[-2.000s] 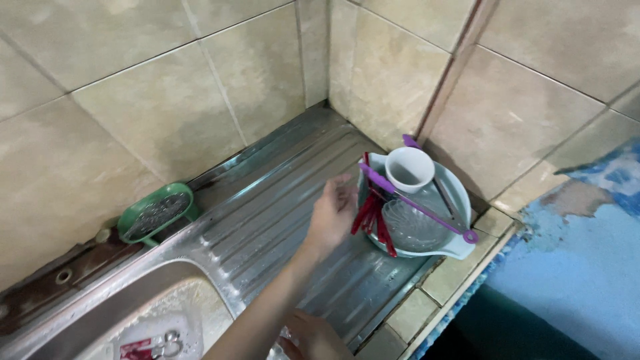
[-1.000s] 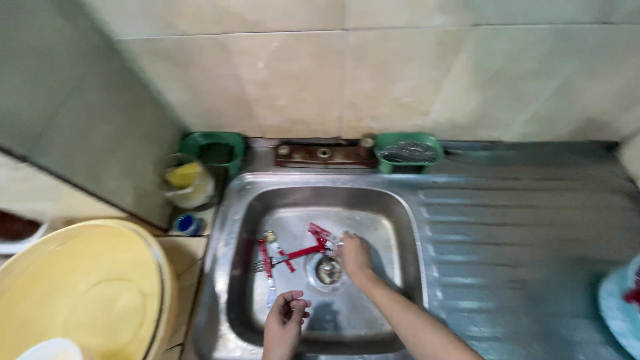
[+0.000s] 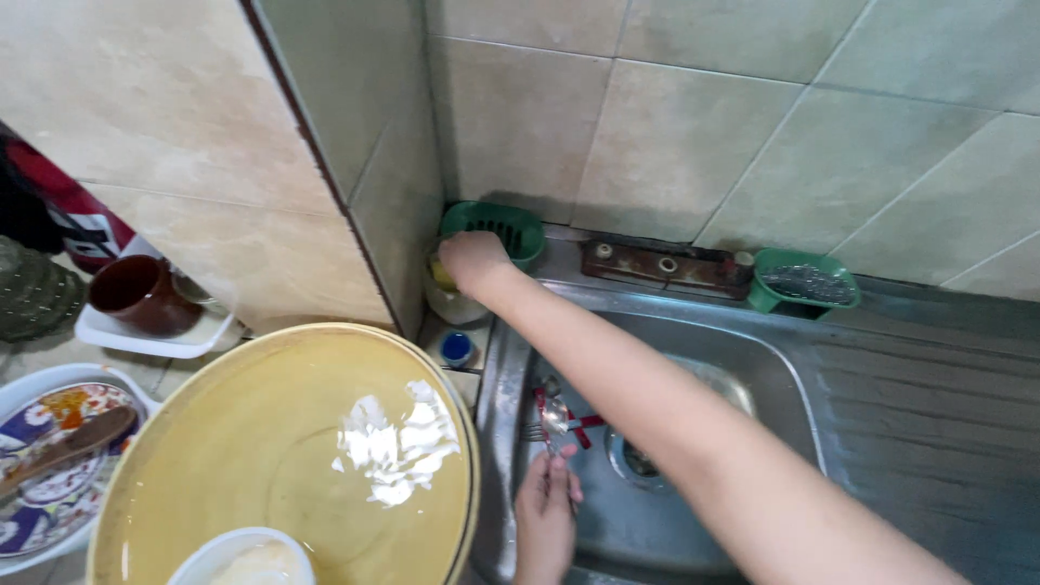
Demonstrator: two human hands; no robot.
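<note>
My left hand (image 3: pixel 548 496) is closed around the handle of a metal spoon (image 3: pixel 556 416), its bowl pointing up over the left part of the steel sink (image 3: pixel 650 520). Below the spoon, a fork (image 3: pixel 532 432) and red-handled cutlery (image 3: pixel 587 422) lie on the basin floor, left of the drain (image 3: pixel 638 459). My right hand (image 3: pixel 475 258) reaches across the sink to the back left corner, at the mouth of a clear container (image 3: pixel 455 307) with a yellow sponge (image 3: pixel 441 275) in it. The fingertips are hidden, so its grip does not show.
A large yellow tub of water (image 3: pixel 301 455) with a white bowl (image 3: pixel 244 561) stands left. Green baskets, one with a wire scourer (image 3: pixel 800 282), flank a rusty faucet base (image 3: pixel 666 266). A blue cap (image 3: pixel 457 348), a dirty patterned plate (image 3: pixel 65 479) and a brown cup (image 3: pixel 138 292) are also left.
The right hand has moved from inside the sink to the container at the back left. The left hand now holds a spoon. The view has swung left.
</note>
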